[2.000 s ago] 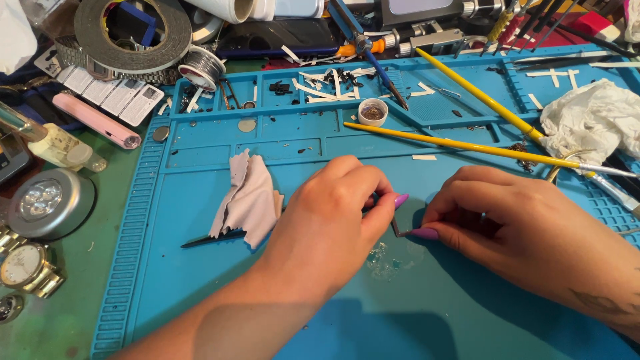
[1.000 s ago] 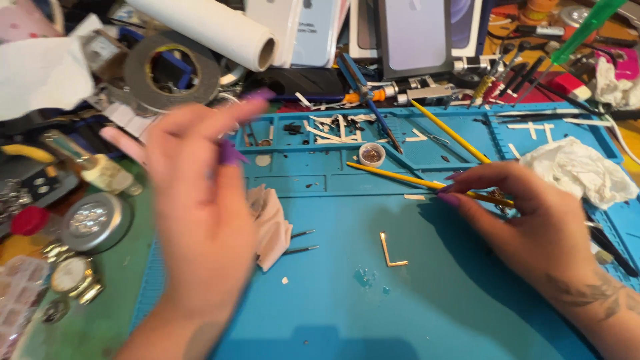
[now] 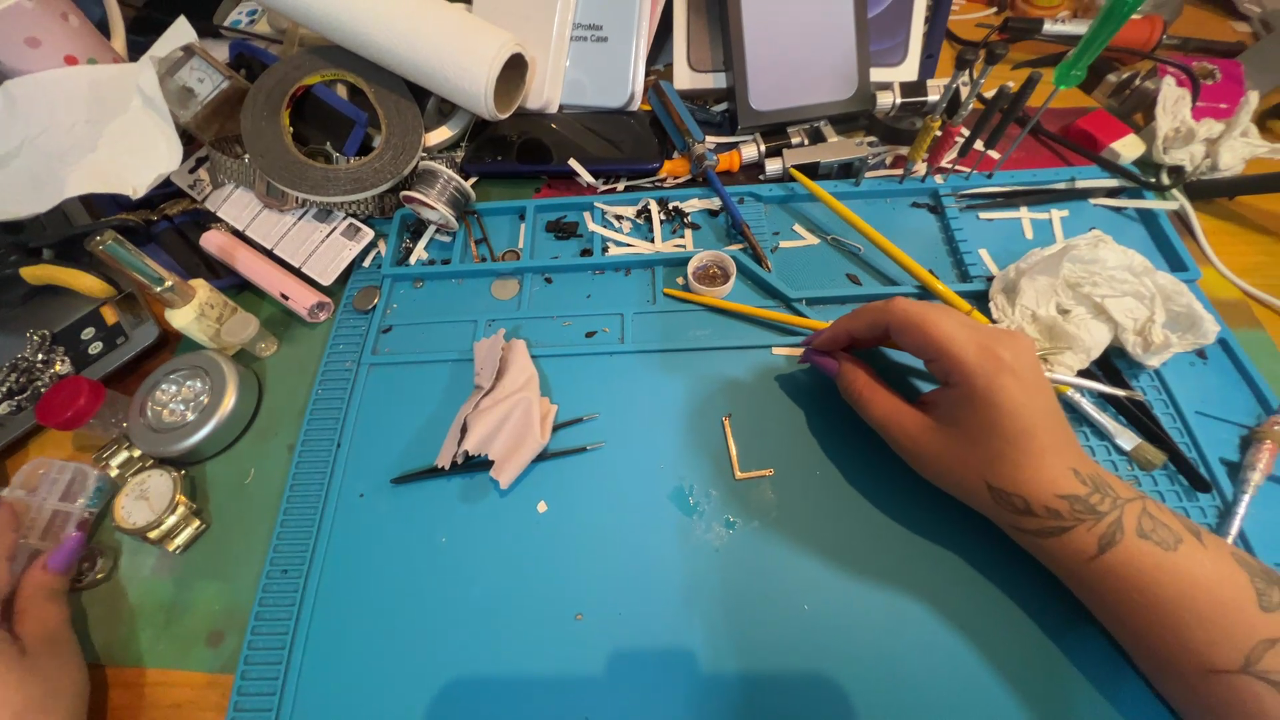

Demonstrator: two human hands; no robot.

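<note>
At the left edge my left hand (image 3: 42,610), partly out of view, has its fingers at a clear plastic compartment box (image 3: 58,498); whether it grips the box cannot be told. My right hand (image 3: 930,400) is over the right of the blue silicone work mat (image 3: 560,620), thumb and forefinger together near a yellow stick (image 3: 745,311) and a white strip (image 3: 790,351); what they pinch is unclear. An L-shaped thin metal piece (image 3: 738,455) lies on the mat, beside clear gel-like smears (image 3: 705,510). Left of it, a pinkish cloth (image 3: 505,410) covers part of black tweezers (image 3: 435,473).
A crumpled white tissue (image 3: 1095,300) lies right, beside a flat brush (image 3: 1120,430). A small round tub (image 3: 711,273) sits among tray compartments. A gold wristwatch (image 3: 150,500) and round silver lamp (image 3: 190,402) are at left. Tape roll (image 3: 330,130), solder spool (image 3: 438,195) and screwdrivers crowd the back.
Both hands were together at the small piece; it now lies alone on the mat. My left hand has moved to the far left, at the box. My right hand has moved away to the right.
</note>
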